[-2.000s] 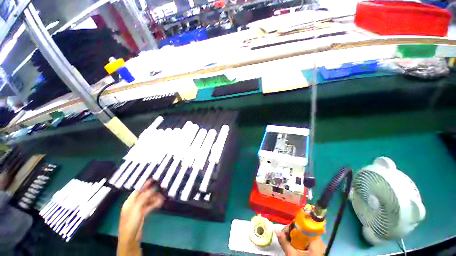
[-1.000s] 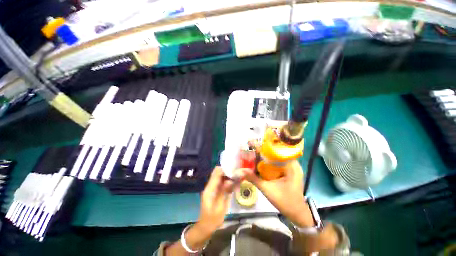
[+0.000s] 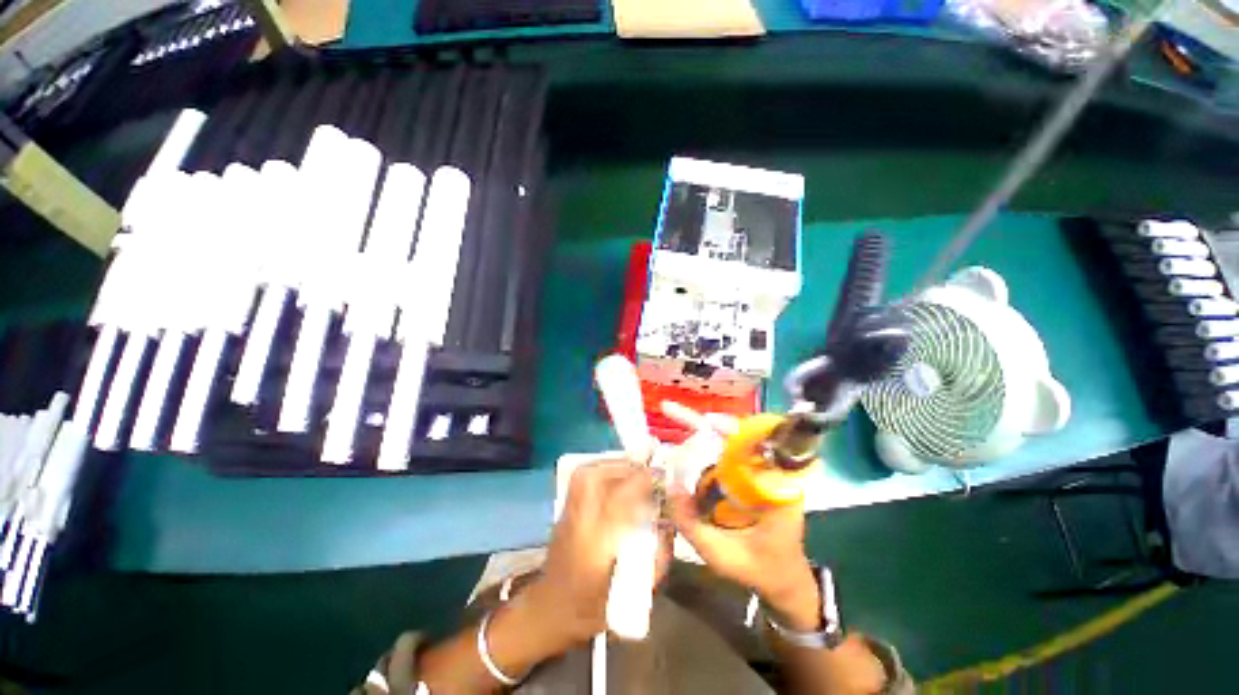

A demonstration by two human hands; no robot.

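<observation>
My left hand [image 3: 605, 523] is closed around the hub of a white tripod stand [image 3: 631, 587], whose flat legs stick out above and below the fingers. My right hand [image 3: 761, 543] holds the orange electric screwdriver [image 3: 756, 468] beside it, to the right of the stand. The fingers hide the hub and the bit, so I cannot tell whether the bit touches it. The white and blue screw feeder [image 3: 708, 292] stands just beyond the hands on its red base [image 3: 636, 310].
Black foam trays [image 3: 469, 407] at the left hold rows of closed white stands [image 3: 367, 278]. More white stands [image 3: 38, 496] lie at the far left edge. A pale fan [image 3: 938, 380] is right of the feeder. A black tray [image 3: 1155, 333] and a person's grey sleeve [image 3: 1207, 502] are at the far right.
The view has tilted down. Both hands have come together near the bench edge; the left hand, earlier over the tray, now holds an opened stand. The screwdriver has stayed in the right hand.
</observation>
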